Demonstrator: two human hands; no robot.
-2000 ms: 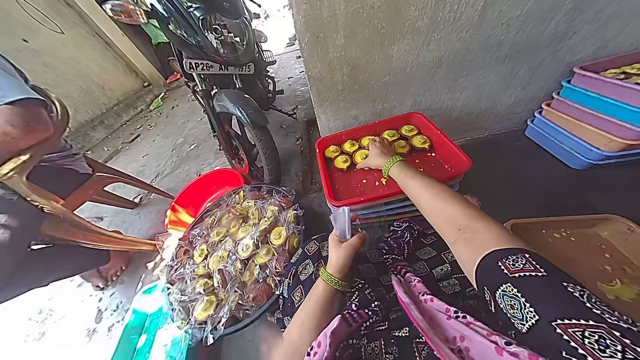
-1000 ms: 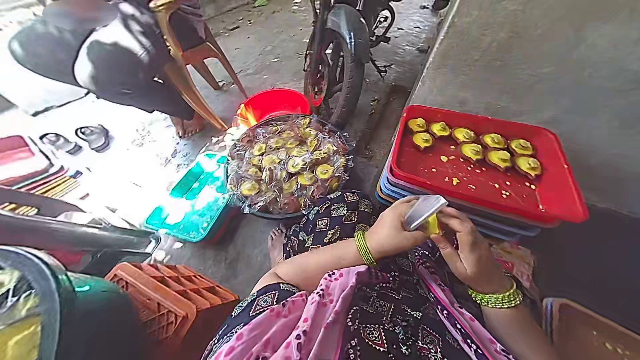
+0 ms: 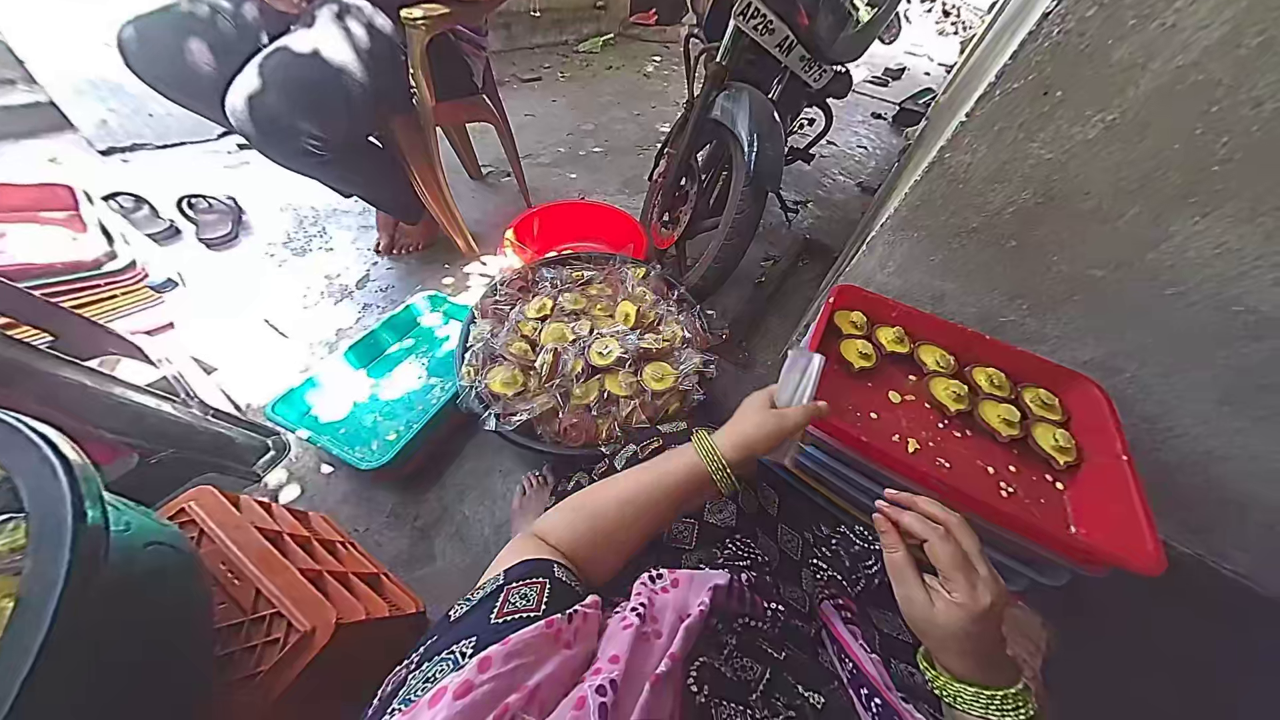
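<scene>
My left hand (image 3: 770, 425) grips a small stack of clear plastic bags (image 3: 800, 378) beside the near left edge of a red plastic tray (image 3: 960, 500). Several small clay lamps with yellow filling (image 3: 999, 417) stand in that tray, with yellow bits scattered between them. Nothing shows in my right hand (image 3: 940, 575), its fingers loosely apart, just in front of the tray's near side. Other trays are stacked under the red one. A round dark tub (image 3: 465, 375) to the left is heaped with similar yellow-topped pieces wrapped in clear plastic (image 3: 603, 351).
A red basin (image 3: 575, 228) stands behind the tub, a teal tray (image 3: 380, 400) left of it. An orange crate (image 3: 290, 590) and a green container (image 3: 150, 590) are near left. Beyond are a motorcycle (image 3: 715, 190), a seated person (image 3: 320, 100) and a chair (image 3: 480, 110). A wall rises right.
One second ago both hands were together at the plastic bags over my lap; now they are apart, the left still with the bags. Two seconds ago my right hand was at the pieces in the red tray.
</scene>
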